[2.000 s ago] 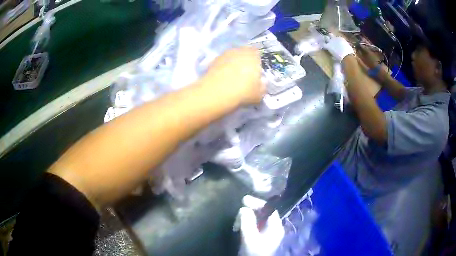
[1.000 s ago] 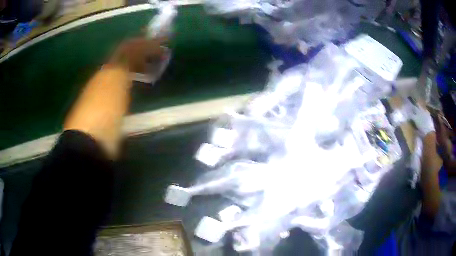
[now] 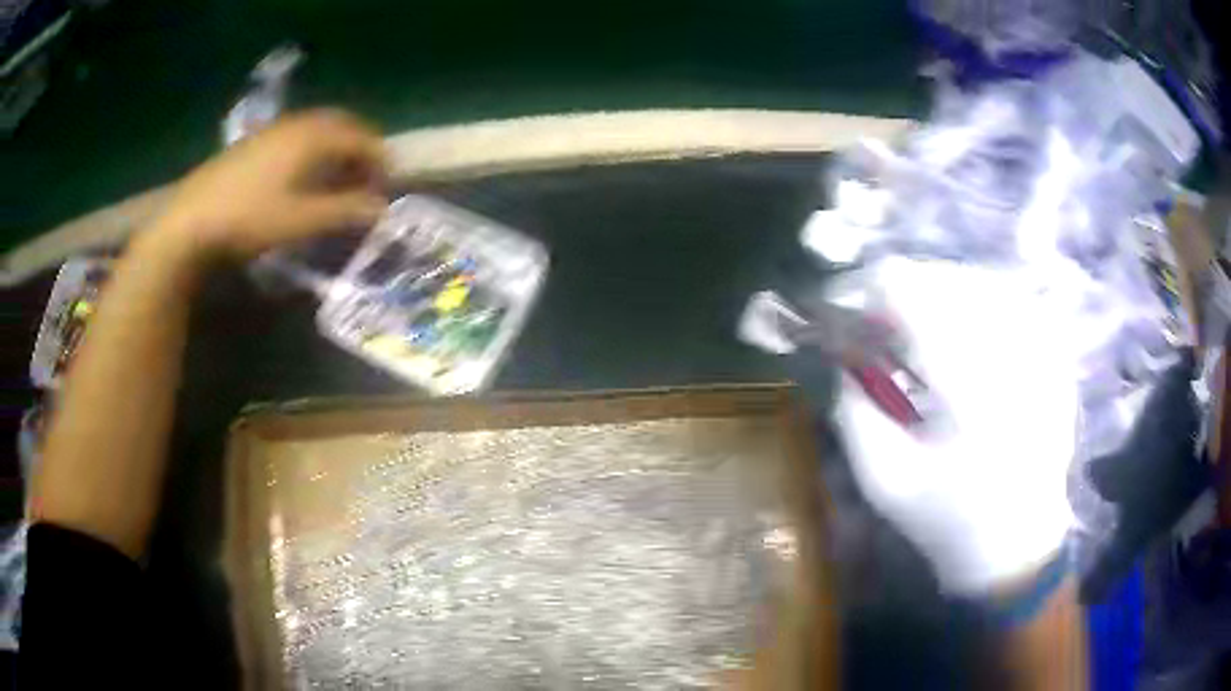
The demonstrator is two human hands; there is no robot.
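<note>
A white power strip housing [image 3: 432,294], open side up, shows a green board with yellow and blue parts; it is blurred. My left hand [image 3: 290,189], bare, is at its upper left corner with fingers bent; the fingertips seem to be on the housing or its cord. My right hand [image 3: 965,419], in a white glove overexposed by glare, holds red-handled cutters [image 3: 884,385] at the right. Their dark jaws point up and left, apart from the housing. A small white plug end [image 3: 772,324] lies by the jaws.
A cardboard tray [image 3: 527,405] of silvery pieces is in front. The green conveyor [image 3: 608,61] with its pale rail [image 3: 648,132] crosses behind. Bagged units [image 3: 999,176] are piled at the right. Another open housing [image 3: 65,324] is at the left edge. A blue bin [image 3: 1115,628] is at lower right.
My left hand has moved from the pile to the conveyor, then back over the bench, where the open housing now lies. My gloved right hand with the cutters has come back into view. The view has swung left.
</note>
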